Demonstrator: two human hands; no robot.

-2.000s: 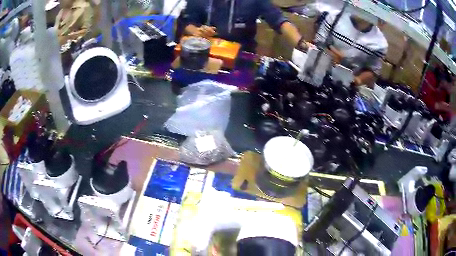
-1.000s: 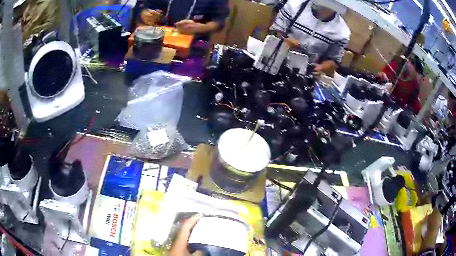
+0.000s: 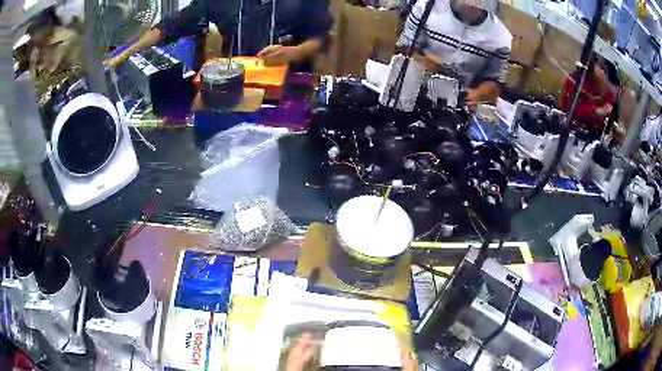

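A white housing part (image 3: 361,346) with a dark lower side is at the bottom edge, over the yellow pad (image 3: 247,330), cut off by the frame. My left hand (image 3: 301,353) is blurred at its left side and holds it. A skin-toned sliver at its right side looks like my right hand (image 3: 409,358); its grip cannot be told. A round tin with a white top (image 3: 374,226) and a thin upright stick stands on brown board behind. A clear bag of small metallic screws (image 3: 250,223) lies to its left.
Silver-grey boxes (image 3: 508,315) with a dark cable stand right of the tin. White units with black balls (image 3: 123,304) stand at left, a ring-faced unit (image 3: 91,148) behind them. Black heads (image 3: 406,159) pile on the belt. Two people (image 3: 464,43) work across it.
The view swung right, then slightly back left. The white part stays at the bottom edge; my left hand shows at its left side. Across the belt, one person's arm now reaches out to the left.
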